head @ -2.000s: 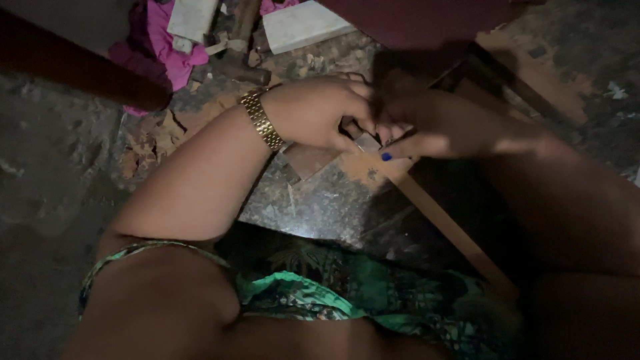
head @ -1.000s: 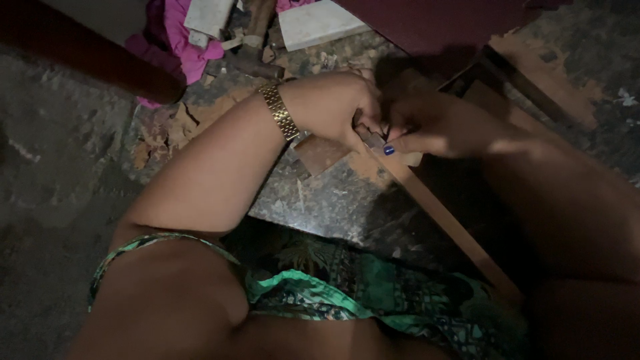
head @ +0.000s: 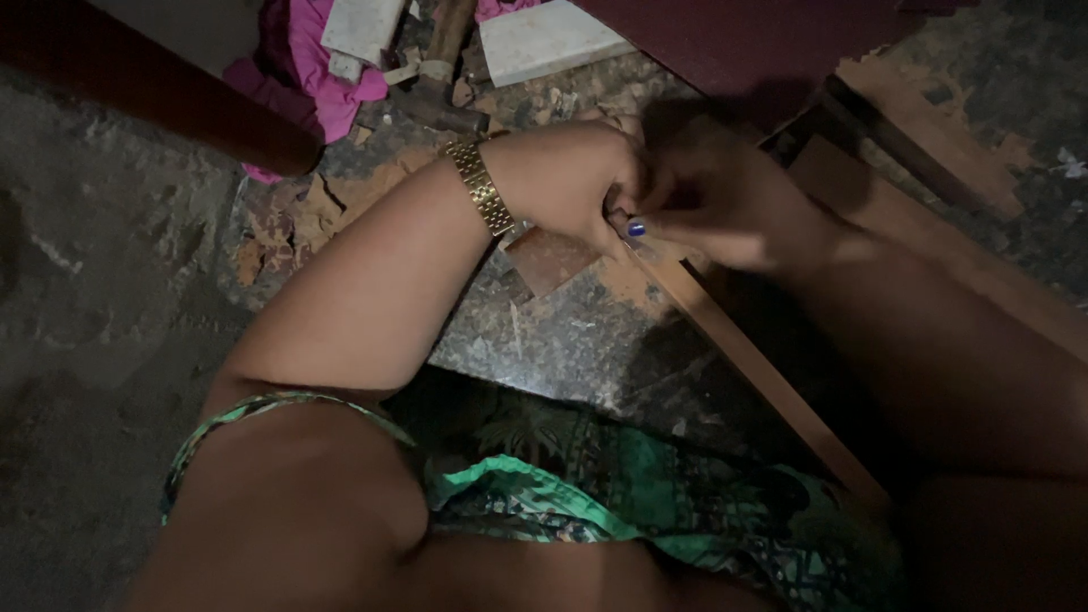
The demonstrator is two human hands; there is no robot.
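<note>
My left hand [head: 586, 178], with a gold-coloured metal band on its wrist, is bent over the end of a long tan strip [head: 756, 365], perhaps leather. The strip runs from my fingers down to the lower right, over the edge of the work surface. My right hand [head: 714, 204], in shadow and with a blue-painted nail, meets the left at that same end, its fingertips closed together there. Whatever small piece lies between the fingers is mostly hidden. A flat brown square piece [head: 552, 259] lies on the stained surface just below my left hand.
A hammer [head: 442, 106] lies beyond my left wrist, near a pink cloth [head: 327, 76] and two pale blocks [head: 544, 42]. Torn tan scraps [head: 314, 208] lie at left. A dark red sheet [head: 748, 51] is at the back, with a dark bar [head: 926, 140] to its right. A dark rounded post [head: 170, 85] juts in.
Both hands stay together at the strip's end, with small finger movements. The small piece seen between the fingers earlier is now mostly covered. The view has shifted slightly.
</note>
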